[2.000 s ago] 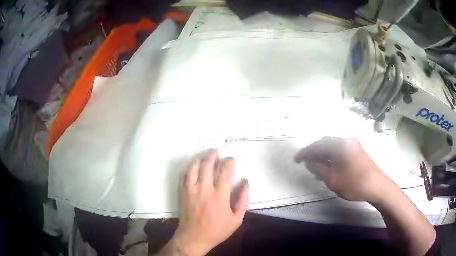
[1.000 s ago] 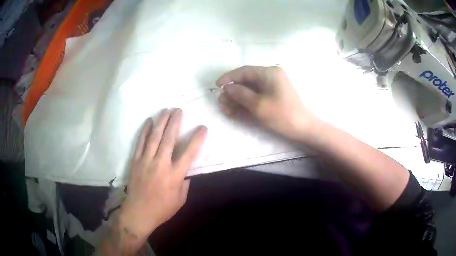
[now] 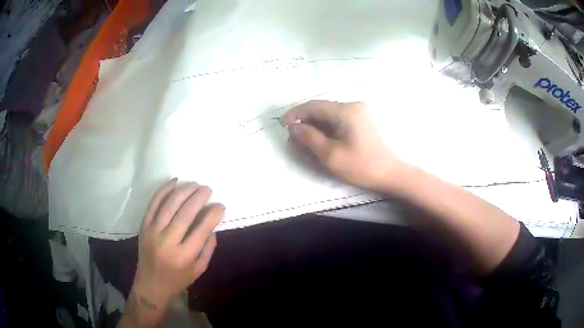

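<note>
A large white sheet (image 3: pixel 211 147) with thin dark lines lies over the table, its lower edge at the table's front. My right hand (image 3: pixel 336 138) is over its middle, thumb and forefinger pinched on a tiny pale item (image 3: pixel 294 122), beside short dark marks on the sheet. What the item is cannot be told. My left hand (image 3: pixel 179 230) lies at the sheet's front edge at lower left, palm down, fingers slightly bent and apart, with nothing seen in it. Dark cloth (image 3: pixel 307 269) is below the front edge.
The white sewing machine head (image 3: pixel 544 96) with blue "protex" lettering stands at right. Dark-red and black snips or tweezers (image 3: pixel 548 174) lie beside a dark box (image 3: pixel 572 179) at far right. An orange basket rim (image 3: pixel 83 83) and heaped fabric (image 3: pixel 32 128) are at left.
My right hand has moved left from near the machine to the marks at the sheet's middle, fingertips pinched. My left hand has moved left and down to the front edge. The camera view has shifted.
</note>
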